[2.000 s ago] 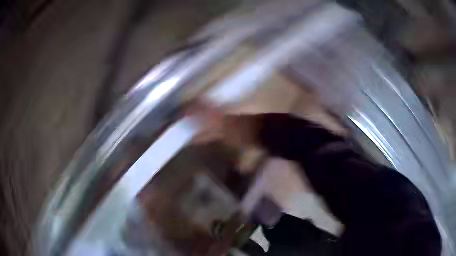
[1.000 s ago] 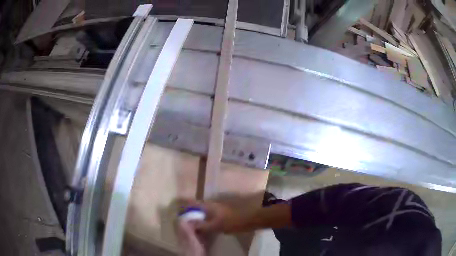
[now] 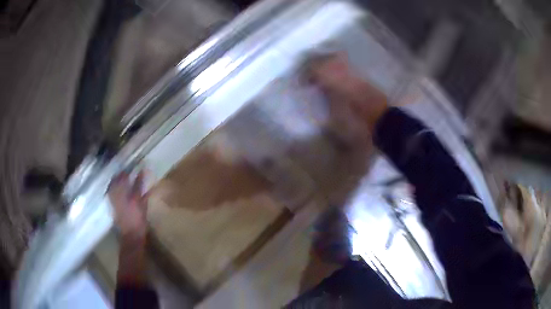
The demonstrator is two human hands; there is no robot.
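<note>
The view is strongly blurred. A long white strip [image 3: 226, 99] runs diagonally beside a shiny ribbed metal rail [image 3: 181, 75]. My left hand [image 3: 128, 202] is at the lower left, with its fingers at the strip's edge; the blur hides whether they grip it. My right hand [image 3: 338, 75] reaches forward to the upper part of the strip, its fingertips at or just over the strip's near edge. Whether it holds anything cannot be told. The blue and white object and the narrow batten cannot be made out now.
A tan board surface [image 3: 211, 229] with a dark edge line lies between my arms. The shiny metal saw table [image 3: 393, 232] shows at the lower right. Light wood scraps [image 3: 525, 220] lie at the far right edge.
The view has turned, so the strip now slants to the upper right. My right hand has moved from the batten's near end forward to the strip. My left hand has come into view.
</note>
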